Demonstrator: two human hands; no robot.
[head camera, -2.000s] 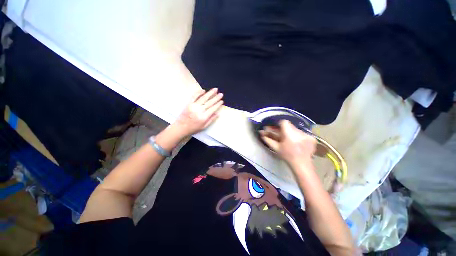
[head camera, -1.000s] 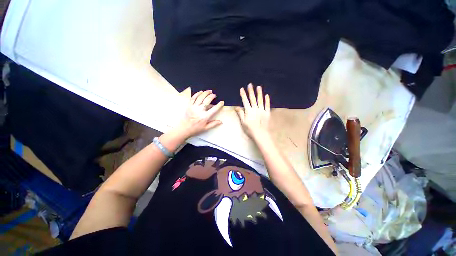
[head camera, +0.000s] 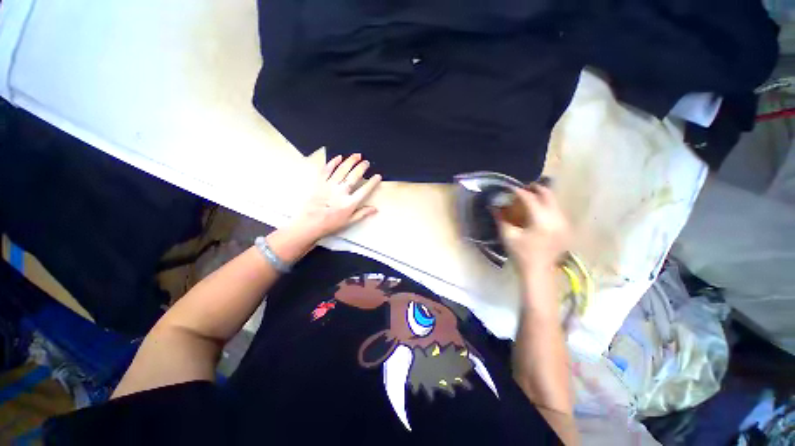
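A black garment (head camera: 418, 104) lies spread over the far side of the padded table, with a tiny pale mark on it. Its near edge (head camera: 427, 177) runs across in front of me. My left hand (head camera: 340, 199) lies flat with fingers spread, fingertips at the left end of that edge. My right hand (head camera: 539, 228) grips the handle of the steam iron (head camera: 485, 209), which is blurred; its tip is at the garment's near right edge. I cannot tell whether the plate touches the cloth. Yellow hoses (head camera: 575, 283) run from behind the iron.
The white padded table (head camera: 174, 96) has brown stains at the right (head camera: 628, 165). Dark cloth (head camera: 87, 218) hangs at the left. Clear plastic and pale bundles (head camera: 689, 348) lie at the lower right, with a red strip (head camera: 776, 115) at the right edge.
One second ago the iron stood at the right and my right hand lay flat by the garment edge. Now my right hand holds the iron, moved left to that edge. My left hand stays nearly in place.
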